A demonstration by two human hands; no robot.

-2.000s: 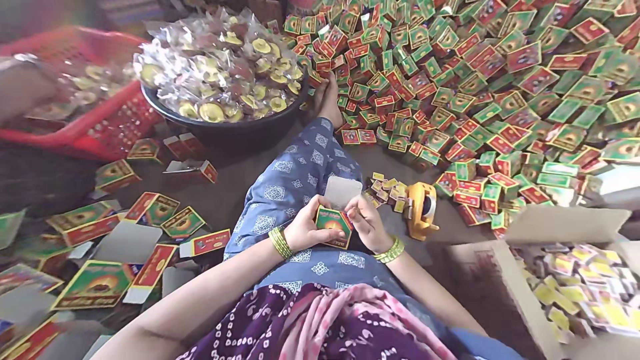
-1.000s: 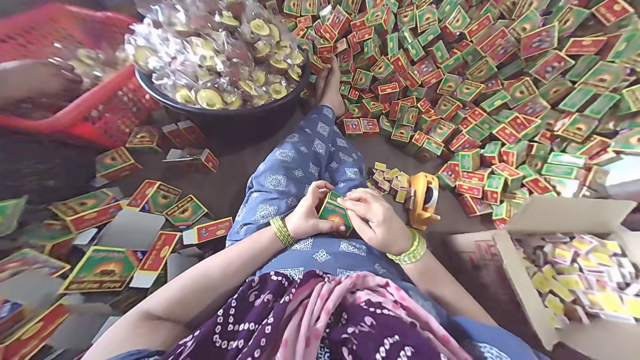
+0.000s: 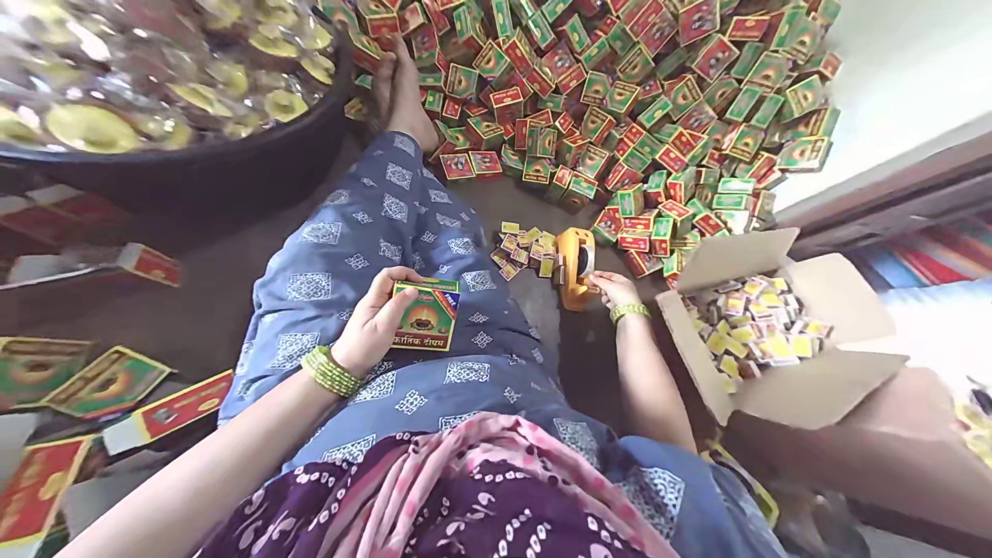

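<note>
My left hand (image 3: 380,318) grips a green, printed cardboard box (image 3: 425,319) by its left edge, resting it over my lap; its top flap looks folded over. Out to the right, my right hand (image 3: 614,290) touches the front part of an orange tape dispenser (image 3: 572,267) with its fingertips; whether a strip of tape is between them cannot be made out. The dispenser stands on the floor beside my leg. Just left of it lies a small heap of yellow-labelled matchboxes (image 3: 527,249).
Finished-looking red and green boxes (image 3: 620,108) form a large pile ahead. An open carton (image 3: 709,356) at the right holds many matchboxes. A dark tub (image 3: 256,167) of plastic-wrapped yellow items stands at upper left. Flat cartons (image 3: 112,380) lie at the left.
My right hand has left the box and moved right to the tape dispenser. My left hand keeps the box. Earlier both hands were on it, with a pale flap raised at first.
</note>
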